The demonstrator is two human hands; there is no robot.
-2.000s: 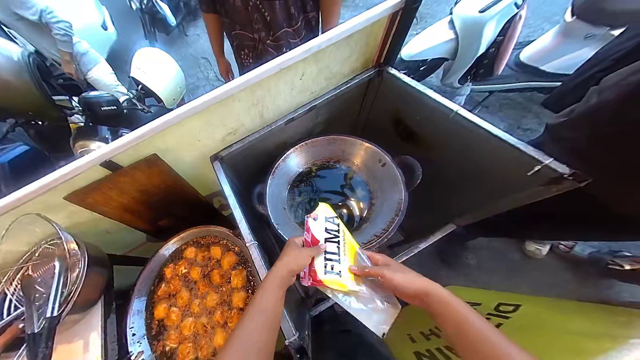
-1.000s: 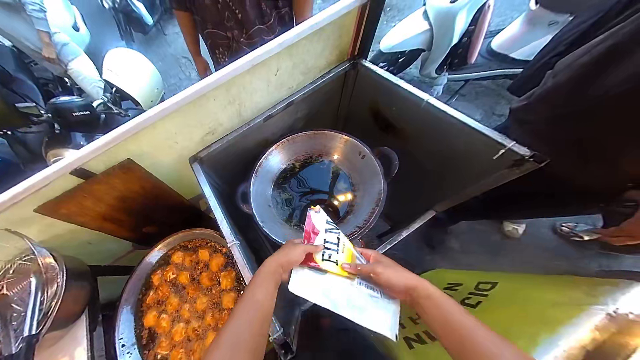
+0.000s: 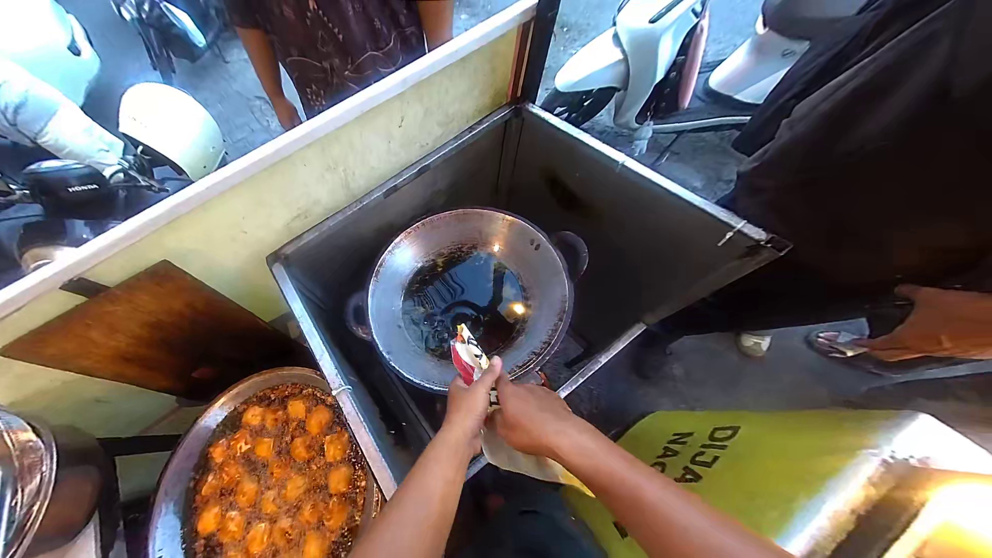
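Observation:
Both hands grip a crumpled plastic cooking oil pouch [image 3: 470,358] with red, white and yellow print. My left hand [image 3: 470,407] pinches its left side, and my right hand [image 3: 531,415] closes around it from the right, so much of the pouch is hidden. Its narrow top end points over the near rim of a metal wok [image 3: 546,298]. Dark oil [image 3: 465,298] lies in the wok's bottom and reflects light. No stream from the pouch can be made out. At lower left, a second wide pan [image 3: 182,457] holds many orange-brown fried pieces [image 3: 294,487] in bubbling oil.
Metal panels [image 3: 635,201] surround the wok. A wooden board [image 3: 147,329] leans by the yellowish wall [image 3: 372,147]. Metal strainers [image 3: 23,473] are at far left, a green lettered panel [image 3: 697,465] at lower right. People stand beyond the wall and at right, near parked motorbikes [image 3: 635,62].
The pouch was spread with its front print showing; now it is squeezed narrow between both hands, which have come closer together. A person's hand has appeared at the right edge.

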